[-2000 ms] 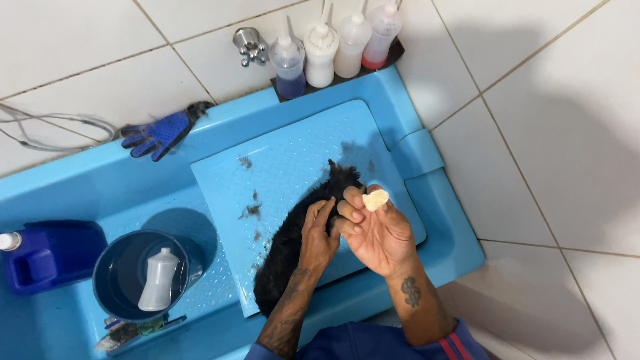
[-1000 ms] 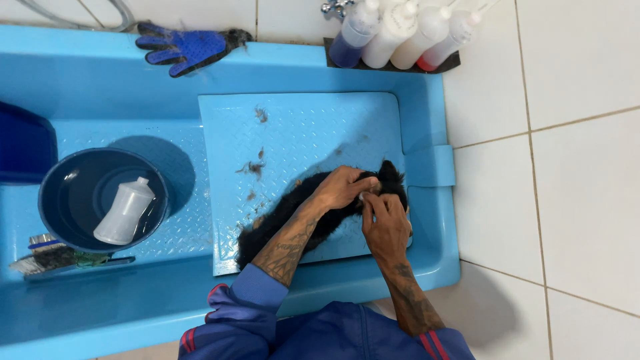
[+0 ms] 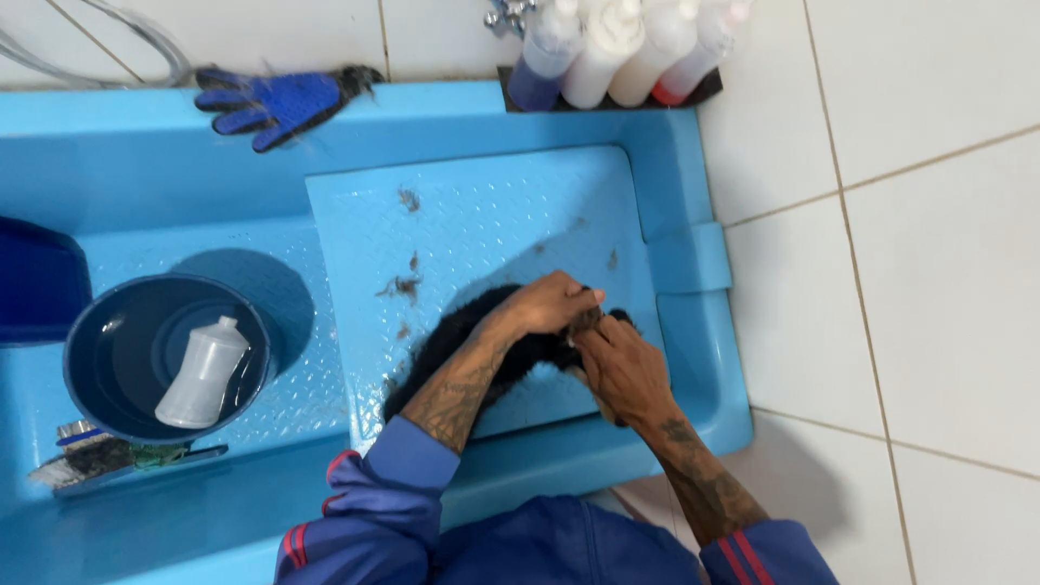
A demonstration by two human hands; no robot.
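A black-furred animal (image 3: 455,325) lies on the raised light-blue textured platform (image 3: 366,219) of a grooming tub. My left hand (image 3: 556,302) grips a furry part at its head end, which looks like an ear. Close against it, the fingertips of my right hand (image 3: 621,366) are pinched at the same part, with a small whitish bit showing between them. Whether that bit is the pale piece seen earlier cannot be told. My hands cover most of the animal's head.
Several squeeze bottles (image 3: 605,53) stand on a dark shelf beside a metal tap (image 3: 510,15). A blue grooming glove (image 3: 280,101) lies on the tub's back rim. At left are a dark basin (image 3: 122,406) holding a translucent bottle (image 3: 203,374), a blue container (image 3: 36,280) and brushes (image 3: 97,455). Loose fur tufts dot the platform.
Two seconds ago my right hand held a pale piece, palm up, above the animal. It has since turned over and come down to the animal's head, beside my left hand. The view has shifted.
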